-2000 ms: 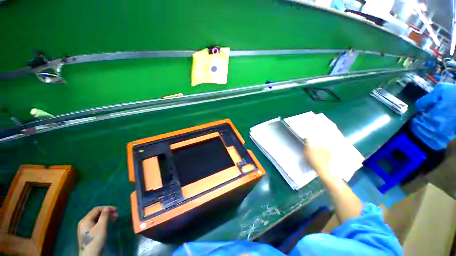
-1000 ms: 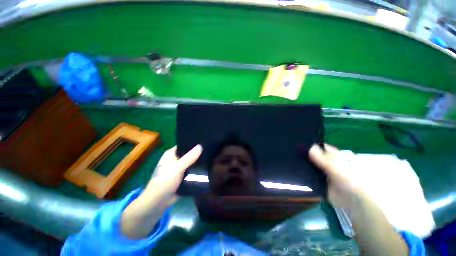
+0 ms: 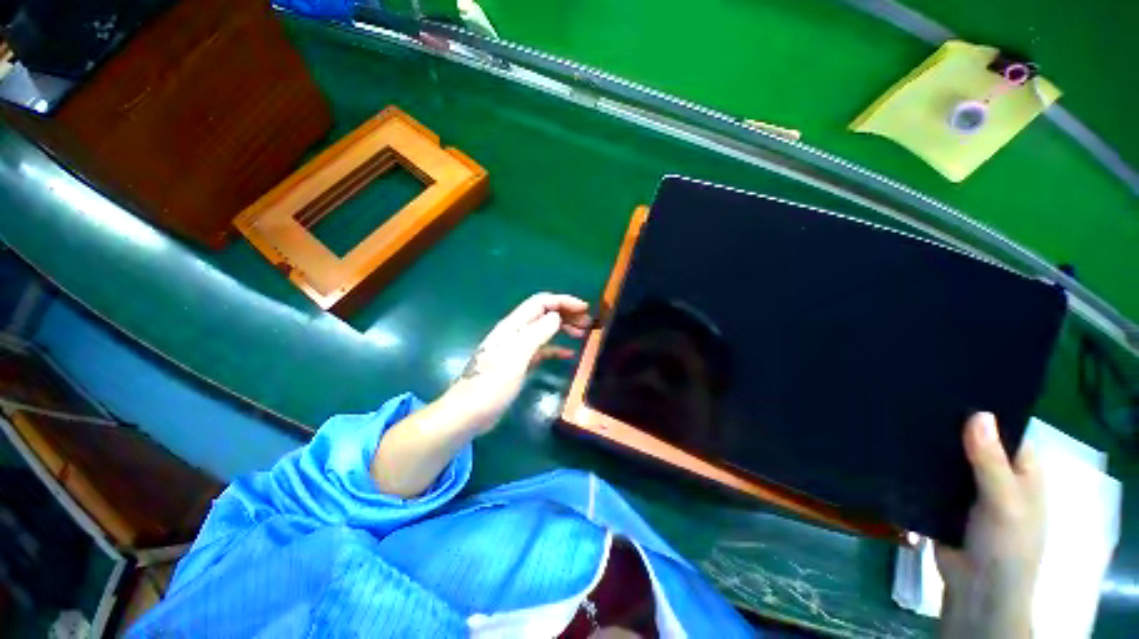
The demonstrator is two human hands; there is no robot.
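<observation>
The glossy black panel (image 3: 824, 337) lies over the top of the wooden cabinet (image 3: 662, 449), whose orange rim shows along the left and front edges. Its right side reaches beyond what I can see of the cabinet. My right hand (image 3: 996, 524) grips the panel's right front corner, thumb on top. My left hand (image 3: 518, 356) is at the cabinet's left edge, fingers apart, holding nothing; whether its fingertips touch the rim I cannot tell. The panel hides the cabinet's inner frame.
A loose wooden window frame (image 3: 362, 206) lies on the green bench (image 3: 500, 262) to the left. Beyond it stands another wooden cabinet (image 3: 175, 112) with black parts on top. White sheets (image 3: 1074, 512) lie at the right. A yellow tag (image 3: 956, 112) hangs on the partition rail.
The panel was raised in front of me between both hands; it is now down over the cabinet. My left hand has let go of it. The view has turned left and tilted.
</observation>
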